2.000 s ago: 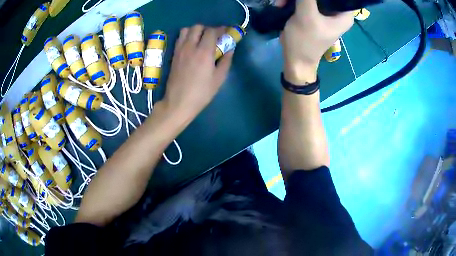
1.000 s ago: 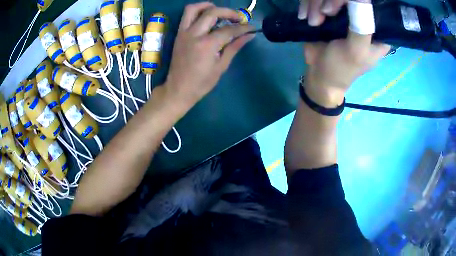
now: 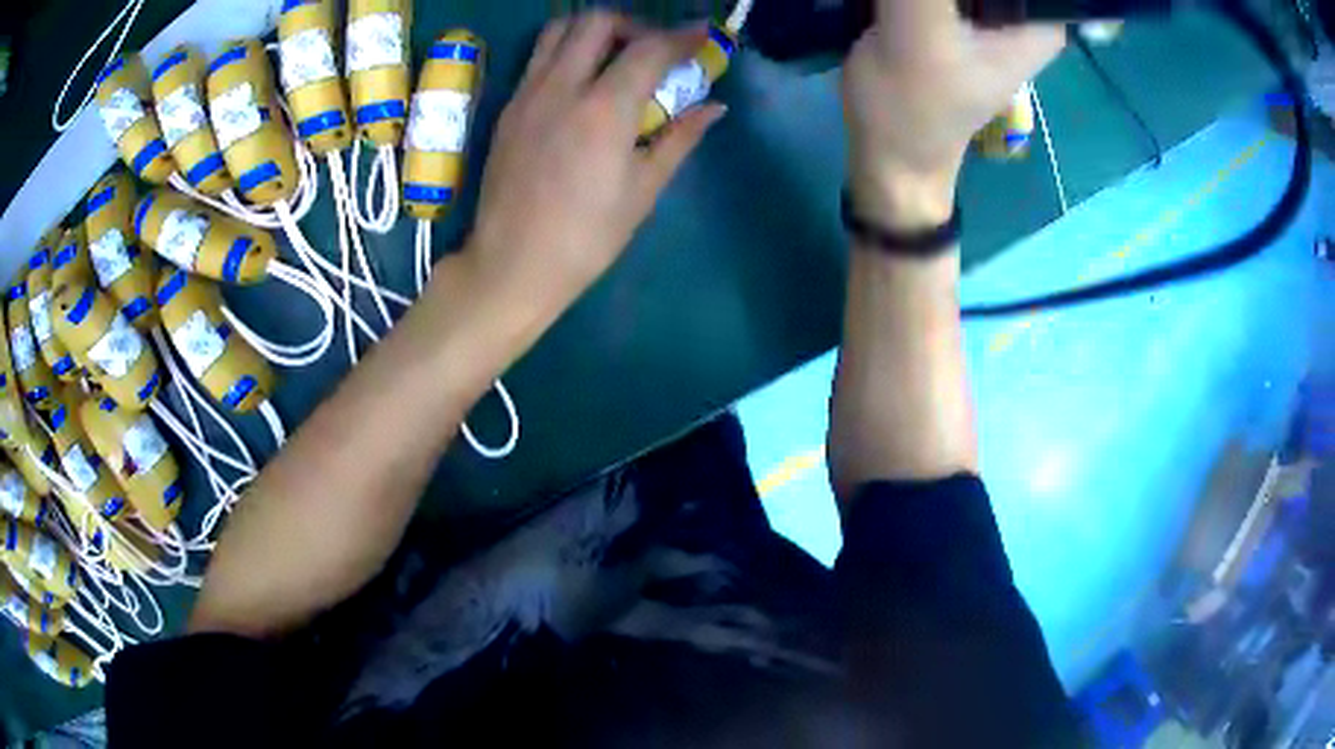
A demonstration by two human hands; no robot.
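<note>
My left hand (image 3: pixel 586 139) holds a yellow cylindrical unit (image 3: pixel 685 91) with a whitish label and blue bands; its fingers cover the lower left part. A white cord leaves the unit's upper right end at the top edge. My right hand (image 3: pixel 937 88) grips a black electric screwdriver (image 3: pixel 805 27), blurred and largely cut off by the top edge. The tool's nose lies just right of the held unit; whether they touch cannot be told. The thick black cable (image 3: pixel 1259 242) curves down from the tool and behind my right wrist.
Many yellow units (image 3: pixel 242 125) with looped white cords lie on the green bench (image 3: pixel 644 337) at left, beside a pale strip (image 3: pixel 51 183). Another unit (image 3: pixel 1007 129) lies right of my right hand. The bench edge runs diagonally above the blue floor (image 3: pixel 1054 439).
Since one second ago, the screwdriver and my right hand have moved up and left, partly out of view. More of the unit shows under my left fingers. The cable now bows upward at right.
</note>
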